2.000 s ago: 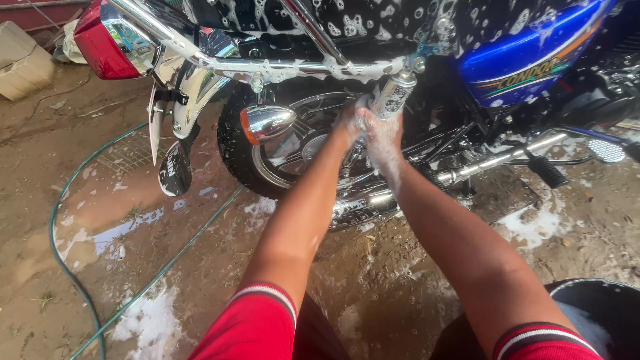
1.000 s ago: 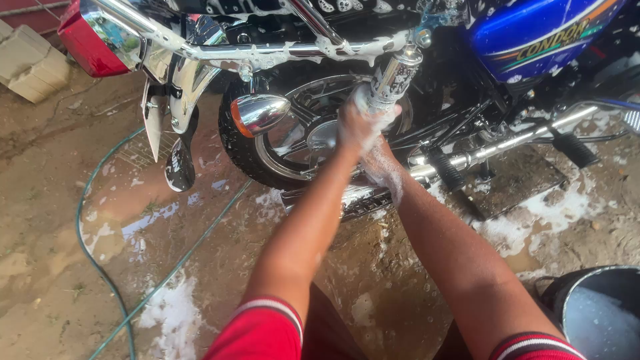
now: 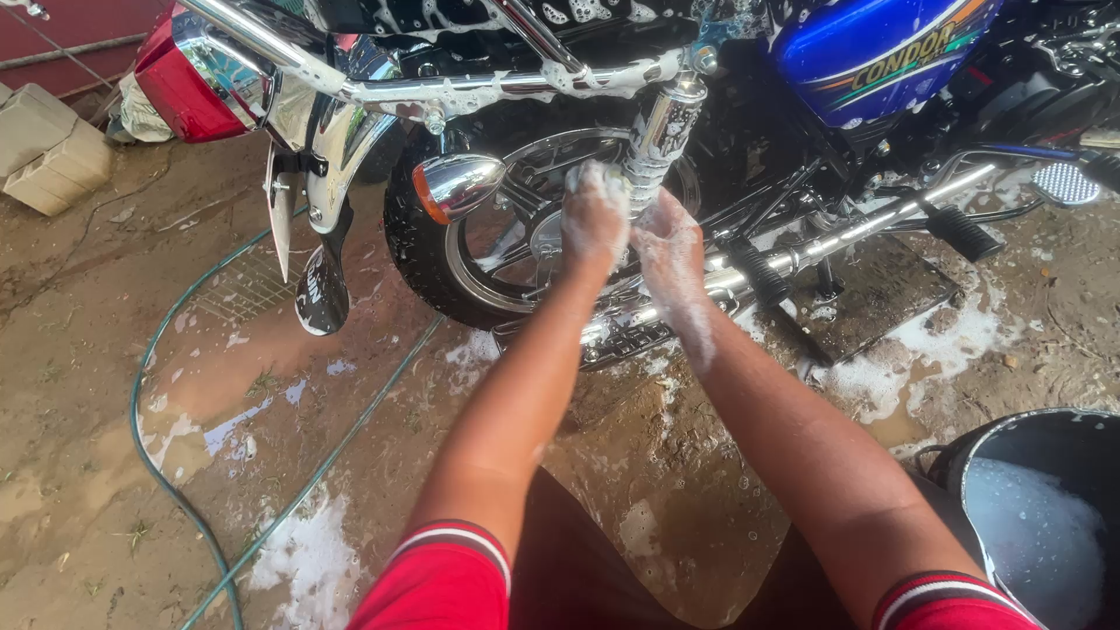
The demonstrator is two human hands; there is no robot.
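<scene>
A motorcycle's chrome rear shock absorber (image 3: 658,136) stands between and above my two soapy hands, with foam spots on its cover. My left hand (image 3: 597,210) is at the shock's left side, bent around something foamy and pale that I cannot make out clearly. Against the lower end of the shock rests my right hand (image 3: 669,241), its fingers largely hidden behind it. Behind both hands is the rear wheel, with its black tire (image 3: 420,236). A chrome turn signal (image 3: 459,186) with an orange lens juts out left of my left hand. Foam clings to the chrome side rail (image 3: 507,86) above.
A black bucket (image 3: 976,455) of sudsy water stands at the lower right. The chrome exhaust pipe (image 3: 840,241) and footpegs extend right, below the blue fuel tank (image 3: 875,57). A green hose (image 3: 144,464) loops over muddy ground at left. Pale blocks (image 3: 57,166) lie at upper left.
My hands were close together around the lower shock absorber; now they are a little apart, my left hand on its left side. The view has shifted slightly, showing more of the bucket.
</scene>
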